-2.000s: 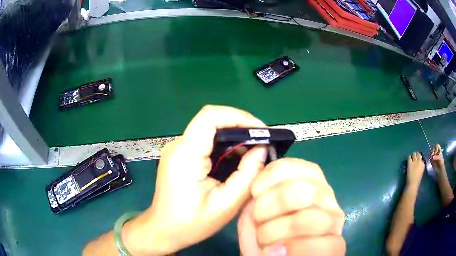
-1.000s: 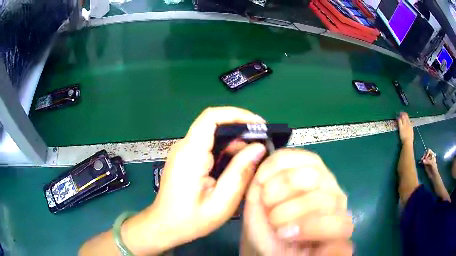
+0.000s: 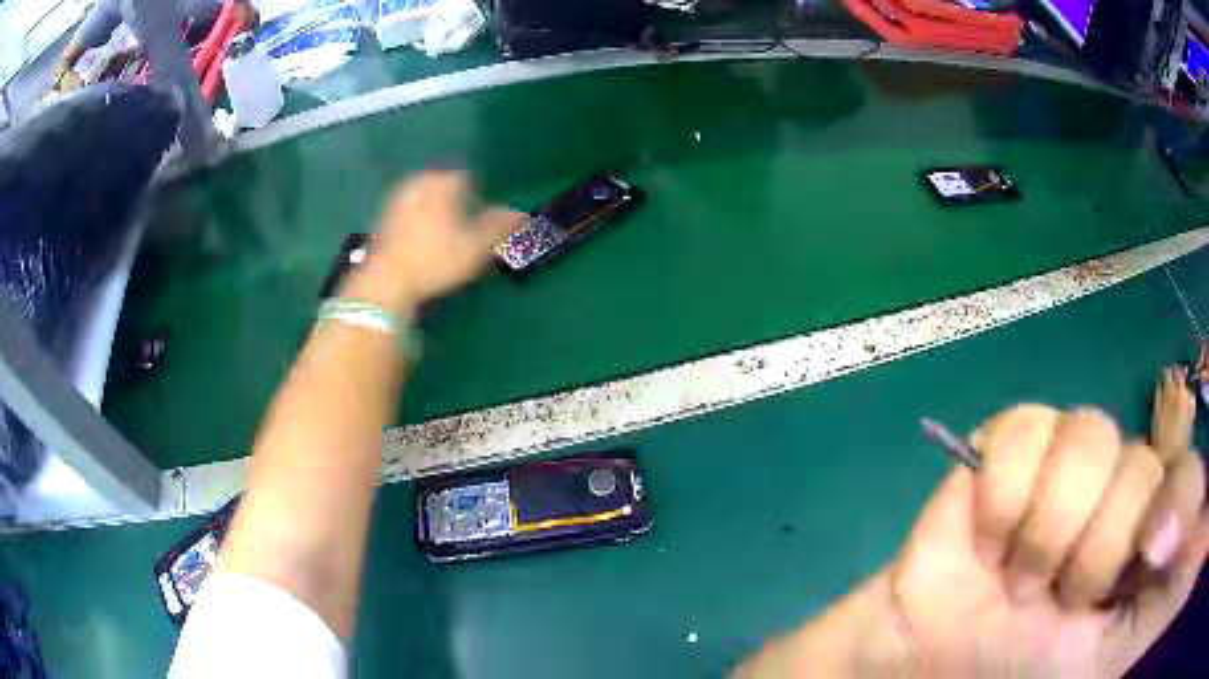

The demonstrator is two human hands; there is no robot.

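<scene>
My left hand (image 3: 431, 239) is blurred over the green belt, thumb spread from the fingers, with nothing visible in it. Its thumb is near the lower left end of an open handset (image 3: 570, 223). Another dark handset (image 3: 347, 265) is partly hidden by my left hand and wrist. My right hand (image 3: 1061, 531) is closed round a thin tool (image 3: 949, 443), shaft tip pointing up-left, held over the near bench. An open handset (image 3: 557, 507) lies on the bench, yellow strip and round disc showing; it seems to rest on another unit.
A handset (image 3: 192, 570) at lower left is partly hidden by my left forearm. The speckled metal rail (image 3: 743, 365) divides belt and bench. Another handset (image 3: 972, 185) is on the belt at right. A grey post and plastic-wrapped goods (image 3: 80, 199) stand left. Another person's hand (image 3: 1173, 411) is at right.
My left hand has left the held handset area and moved up-left over the belt. My right hand has moved right with the tool, apart from the left. The view has shifted.
</scene>
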